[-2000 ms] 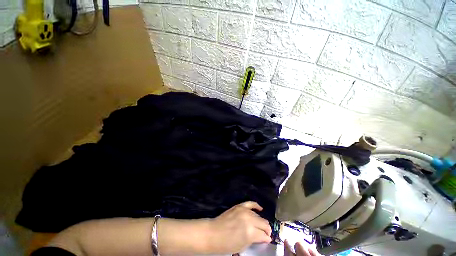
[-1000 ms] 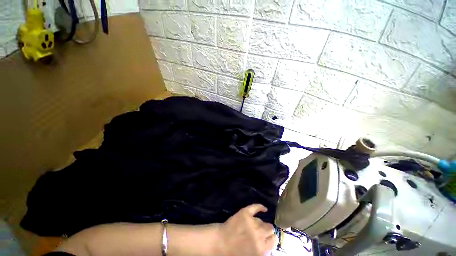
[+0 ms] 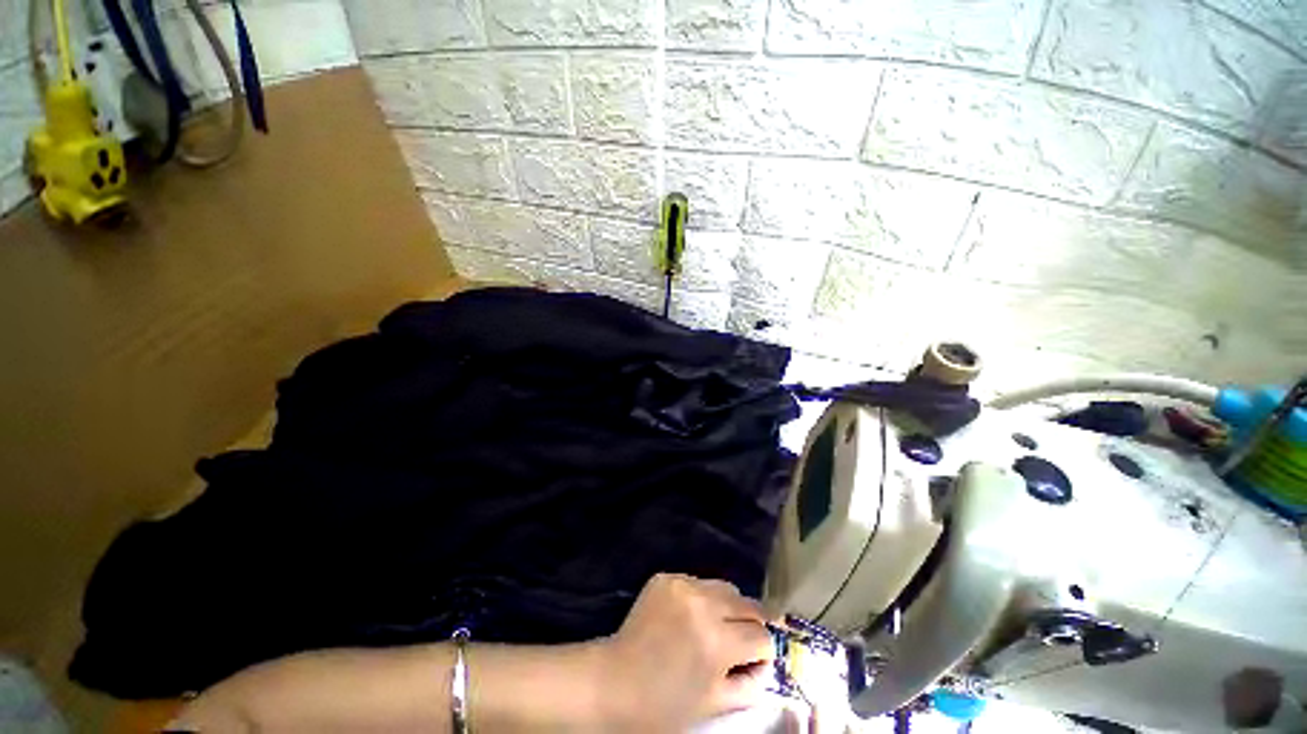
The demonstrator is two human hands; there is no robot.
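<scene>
A large black garment [image 3: 473,473] lies heaped left of the sewing machine [image 3: 1132,574], its right edge against the machine head. My left hand [image 3: 691,653] is at the garment's lower right edge, close beside the needle area [image 3: 803,653]. Its fingers are curled, and glare hides whether they grip the cloth. The needle area is brightly lit, with small metal parts showing. My right hand cannot be made out; the bottom edge and the glare cut off that area.
Brown cardboard [image 3: 215,273] stands behind and left of the garment. A yellow-green and black screwdriver [image 3: 671,237] stands upright against the white brick-pattern wall [image 3: 803,129]. A yellow socket [image 3: 83,165] hangs upper left. A blue-green spool [image 3: 1276,459] is at the machine's far right.
The view has shifted, so the machine sits further left. My left hand's fingers are more curled by the needle area. My right fingertips, seen two seconds ago, can no longer be made out.
</scene>
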